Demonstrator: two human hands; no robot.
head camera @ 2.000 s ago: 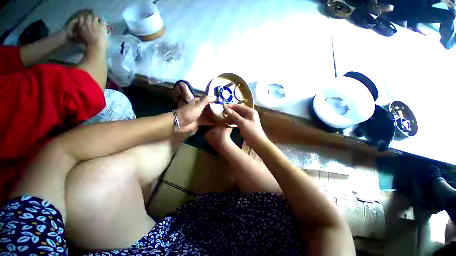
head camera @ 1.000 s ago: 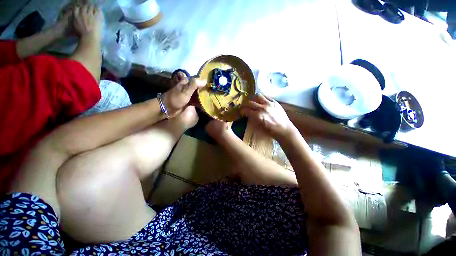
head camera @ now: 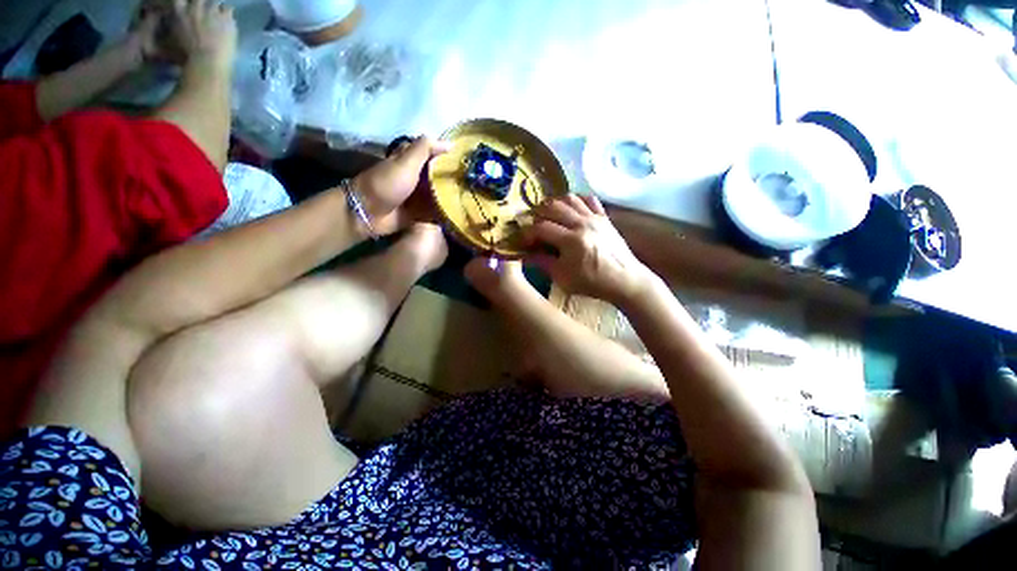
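Observation:
A round gold housing (head camera: 453, 196) is held up at the table's near edge, its open inside facing me. A small dark blue-black block (head camera: 491, 171) with a bright middle sits inside it, with thin wires or posts around it. My left hand (head camera: 397, 187) grips the housing's left rim, thumb over the edge. My right hand (head camera: 582, 243) is at the lower right rim, fingertips reaching inside; whether they hold a small part cannot be told.
On the white table (head camera: 669, 67) stand a white dish (head camera: 797, 184) over black bowls (head camera: 881, 251), a white ring (head camera: 620, 165) and another small round housing (head camera: 930, 229). Crumpled clear plastic (head camera: 273, 95) and a person in red (head camera: 106, 212) are at left.
The housing first tilted to show its inside and moved up slightly. My right fingers moved from near its centre to the lower right rim, then curled over it.

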